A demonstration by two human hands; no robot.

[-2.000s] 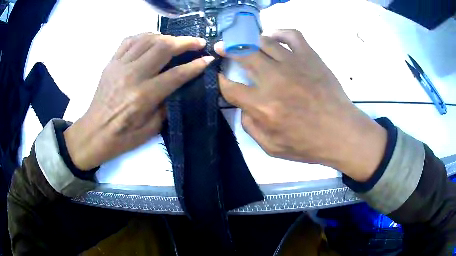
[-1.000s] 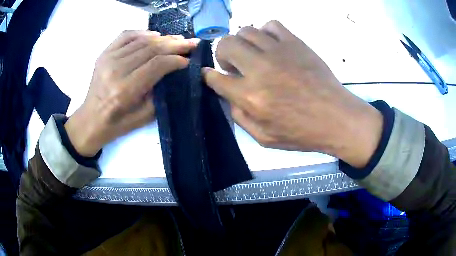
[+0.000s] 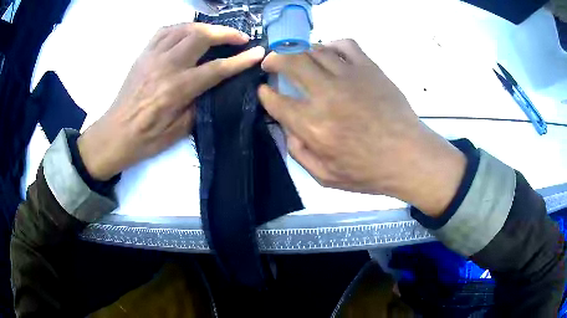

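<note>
A long dark strip runs from under the sewing machine at top centre down over the table's front edge. Its black reverse with fuzzy seam edges faces up; a plaid part shows behind the fingers. My left hand lies on its left side, fingertips pressing near the presser foot. My right hand is at its right edge, thumb and fingertips on the cloth just below the foot. The light-blue and white cylinder partly hides the right fingertips. The needle cannot be made out.
Blue-handled snips lie on the white table at right. A small black cut piece lies at left beside a dark garment pile. The ruler-marked edge crosses the front. Blue bins show below right.
Since the last earlier frame, my left fingertips have moved toward the seam near the foot, and my right fingers have come under the cylinder. The strip's free lower corner has shifted slightly left and up.
</note>
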